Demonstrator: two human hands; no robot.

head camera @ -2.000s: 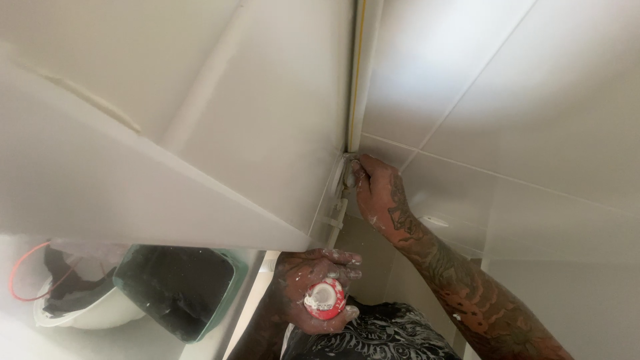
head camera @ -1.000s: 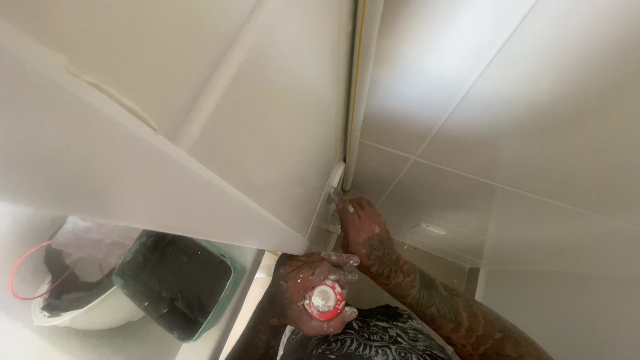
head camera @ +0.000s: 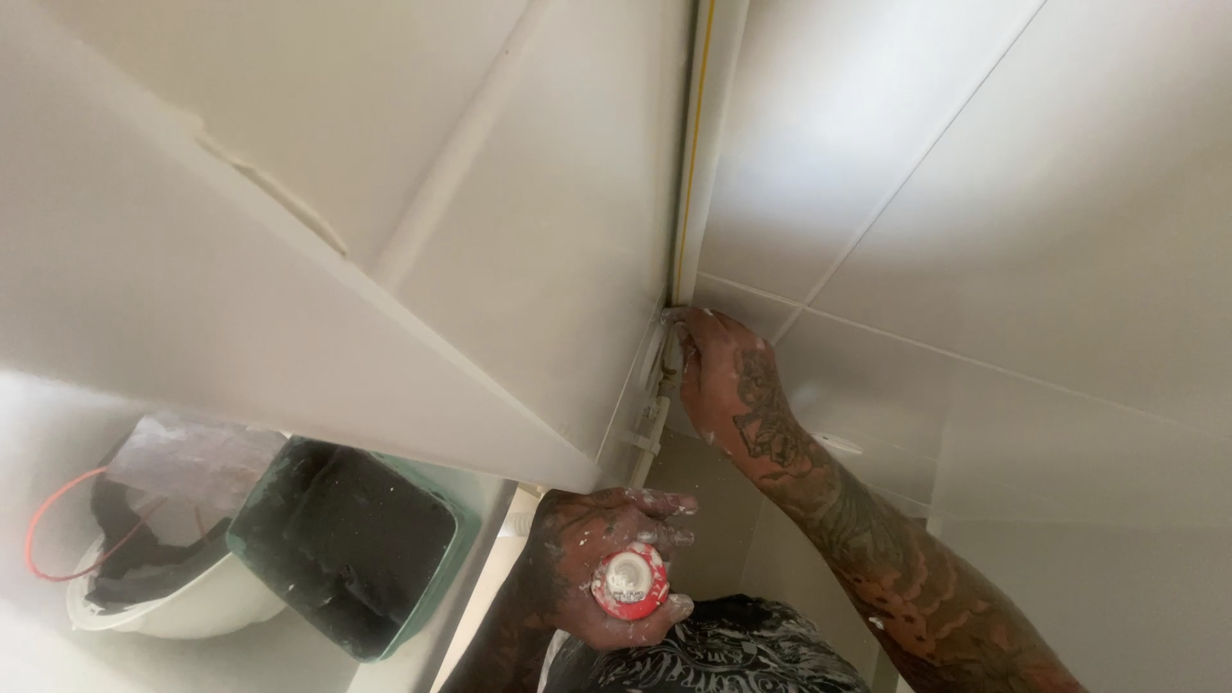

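Note:
My left hand (head camera: 616,563), smeared with white residue, grips a red container with a white top (head camera: 630,577), seen end-on near the bottom middle. With bent fingers, my right hand (head camera: 717,361) touches the narrow corner joint beside the lower end of a white vertical strip (head camera: 710,144) that has a yellow line along it. Whether its fingertips hold anything is hidden. Just below them runs a white pipe (head camera: 650,438) with a clip, close to the smooth white panel (head camera: 539,241).
Large pale tiles (head camera: 924,241) cover the wall at right. At lower left stand a dark-filled green tub (head camera: 448,568) and a white bucket (head camera: 183,611) with a red handle and a plastic bag (head camera: 197,457). The panel's lower edge lies above my left hand.
My right hand has moved from the pipe area up to the foot of the strip since a second ago. My left hand still holds the red container in about the same place.

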